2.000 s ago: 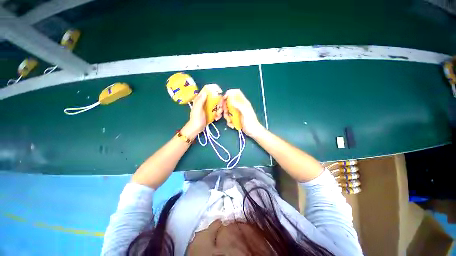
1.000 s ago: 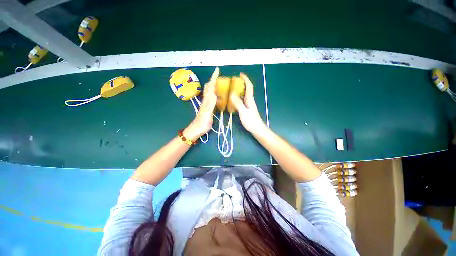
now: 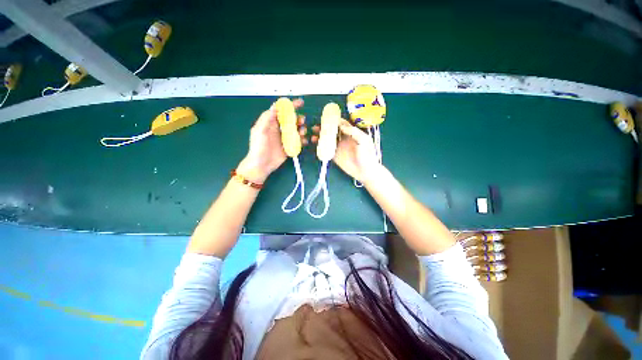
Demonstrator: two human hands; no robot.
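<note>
My left hand [image 3: 266, 144] holds a slim yellow handheld unit [image 3: 287, 128] on its side edge, its white strap loop hanging toward me. My right hand [image 3: 357, 149] holds a second yellow unit [image 3: 328, 132], also edge-on, its white loop hanging down. The two units are side by side, a small gap between them. A third yellow unit [image 3: 367, 106] lies face up beyond my right hand, with blue marks on it. A fourth unit [image 3: 174, 121] lies to the left on the green surface, its loop pointing left.
A white rail [image 3: 281, 84] runs across the green surface [image 3: 436, 155]. More yellow units [image 3: 157, 39] lie beyond it at the left, and one at the far right [image 3: 622, 118]. A white block [image 3: 482, 204] and dark strip lie front right. An open carton [image 3: 535, 281] holds units below.
The two held units have moved apart and show their narrow sides. The face-up unit is now right of my hands instead of left. Units beyond the rail at the left have shifted right.
</note>
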